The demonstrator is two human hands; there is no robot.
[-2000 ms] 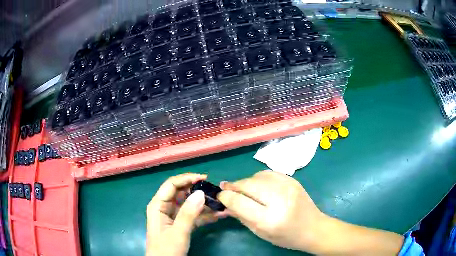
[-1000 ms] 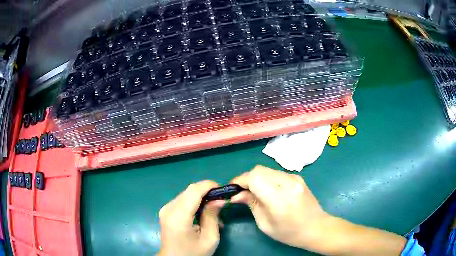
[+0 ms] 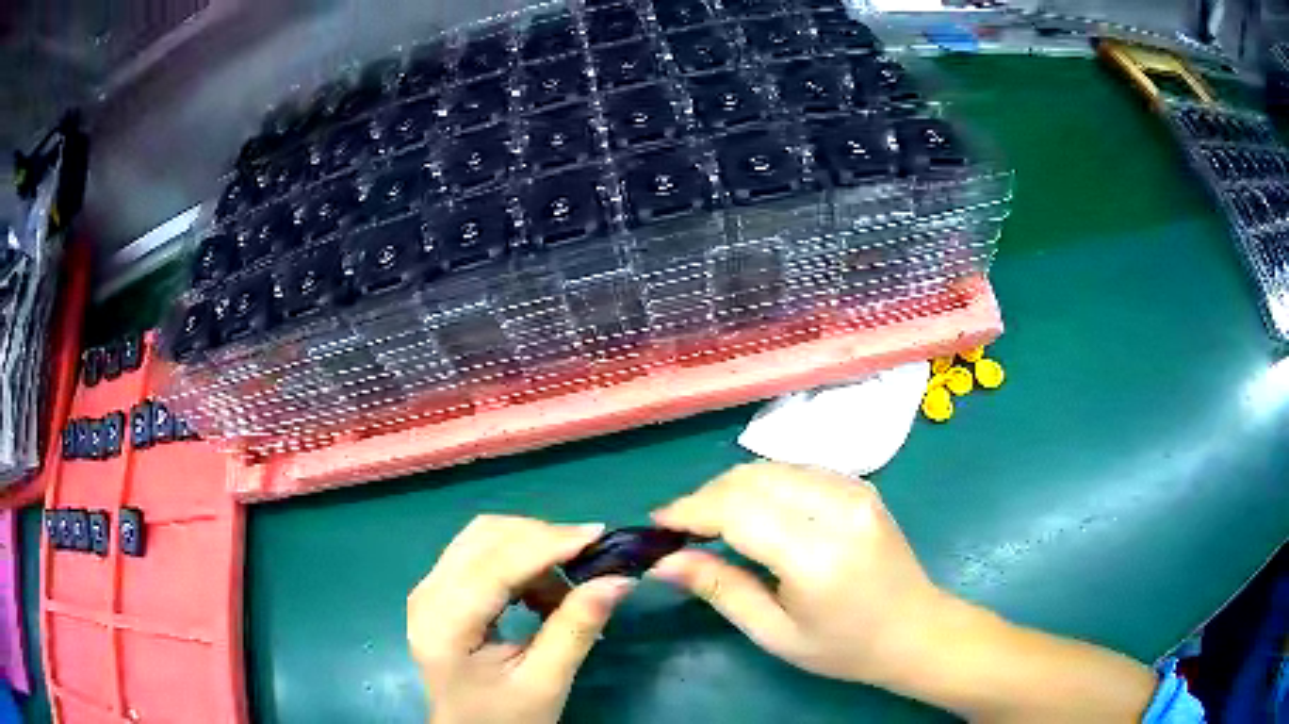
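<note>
A black device housing (image 3: 622, 553) is held above the green mat, tilted so that it looks narrow. My left hand (image 3: 502, 615) grips its left end between thumb and forefinger. My right hand (image 3: 806, 573) grips its right end between thumb and fingertips. Both hands are bare. Whether a separate ring is on the housing cannot be told, as the fingers cover its ends and it is slightly blurred.
A tall stack of clear blister trays (image 3: 594, 304) with black housings on top stands on a red-pink tray (image 3: 622, 402). A turnover tray (image 3: 146, 622) lies left. A white cloth (image 3: 844, 420) and yellow pieces (image 3: 960, 381) lie by the stack. Another parts tray (image 3: 1241, 184) lies far right.
The housing has turned between the fingers; it showed a broader face two seconds ago. My left hand's thumb and fingers have shifted on it. The view has moved slightly.
</note>
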